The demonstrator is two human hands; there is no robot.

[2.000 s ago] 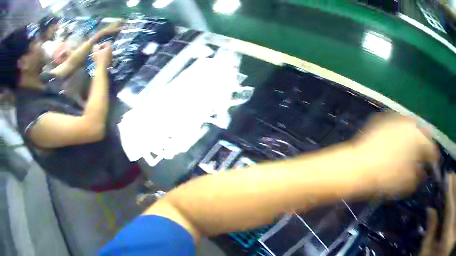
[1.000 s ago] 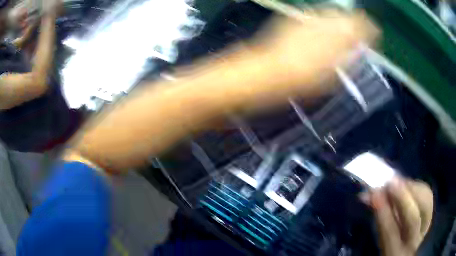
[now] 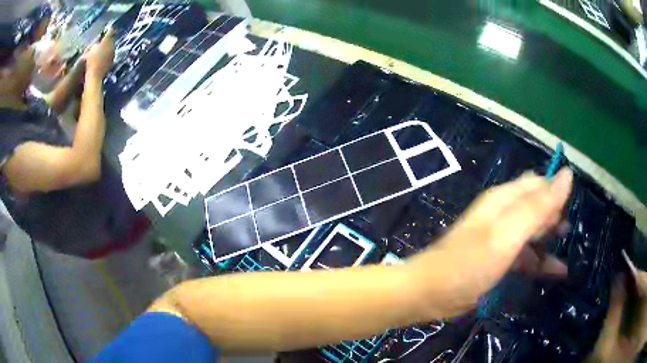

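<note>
A die-cut film sheet [image 3: 326,190] with two columns of dark rectangles and white lines lies flat at the middle; two openings at its right end are bare white frames. Phone front housings with white window borders [image 3: 340,248] and blue grids [image 3: 351,347] lie below it, partly under my left forearm. My left hand [image 3: 521,227] is right of the sheet, blurred, its fingers closed around a blue-edged piece, likely a housing, mostly hidden. My right hand [image 3: 624,319] is cut off by the right edge; a thin pale edge shows by it, and its grip is unclear.
A heap of tangled white liners [image 3: 213,120] lies at the upper left, beside a spare film sheet [image 3: 188,60]. Another person [image 3: 57,163] works at the left. Glossy black tray [image 3: 376,88] stretches along the pale rail [image 3: 454,92] and green surface [image 3: 397,35].
The film sheet now lies flat at the middle; it was blurred under my left arm. My left hand has moved down and right of it. My right hand has moved to the right edge.
</note>
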